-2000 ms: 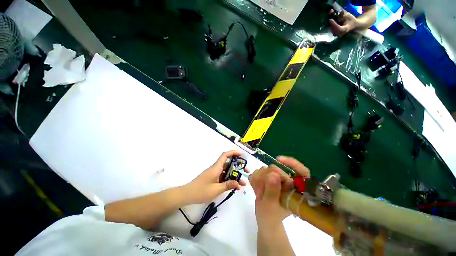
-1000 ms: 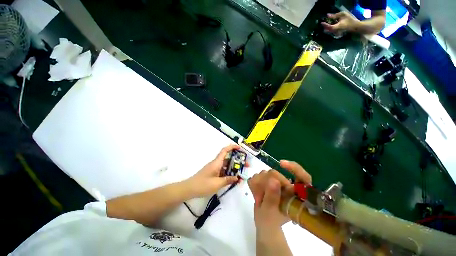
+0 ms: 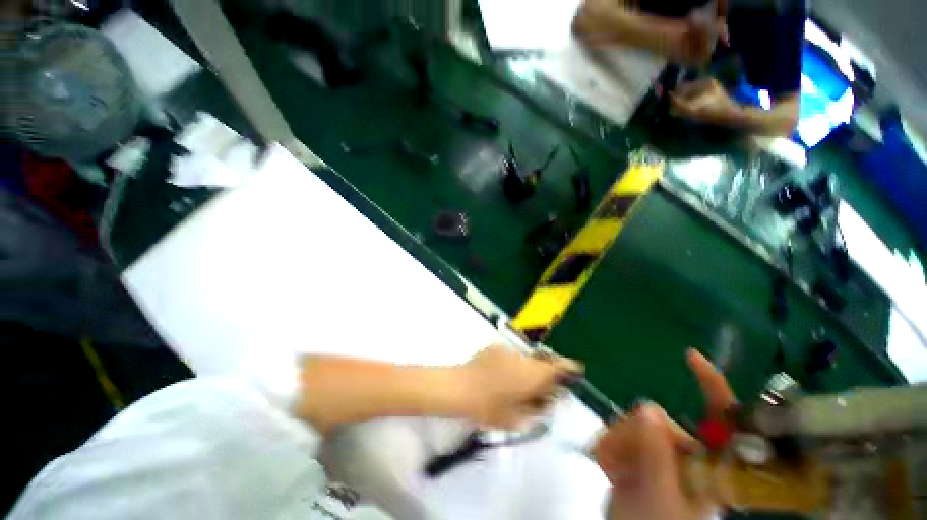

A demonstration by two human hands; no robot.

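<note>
My left hand point(image 3: 500, 388) is over the white sheet near the green surface's edge. Its fingers close around the adapter board, which is mostly hidden and blurred. The board's black cord point(image 3: 457, 453) hangs below the hand, over the sheet. My right hand point(image 3: 651, 462), blurred and cut off by the bottom edge, is around the amber-brown grip of the glue gun point(image 3: 778, 485) at the lower right. One finger points up beside the gun's red part point(image 3: 715, 434). The gun's tip is not visible.
A white sheet point(image 3: 295, 274) lies along the green conveyor point(image 3: 681, 295). A yellow-black striped bar point(image 3: 574, 266) crosses it. Black adapters point(image 3: 521, 181) lie beyond. A fan point(image 3: 71, 91) and crumpled tissue point(image 3: 211, 152) are at left. Another person's arms point(image 3: 747, 114) reach in at the top.
My left hand has moved right with the adapter board and turned, hiding the board. My right hand and the gun have moved right and down. The view has shifted and blurred.
</note>
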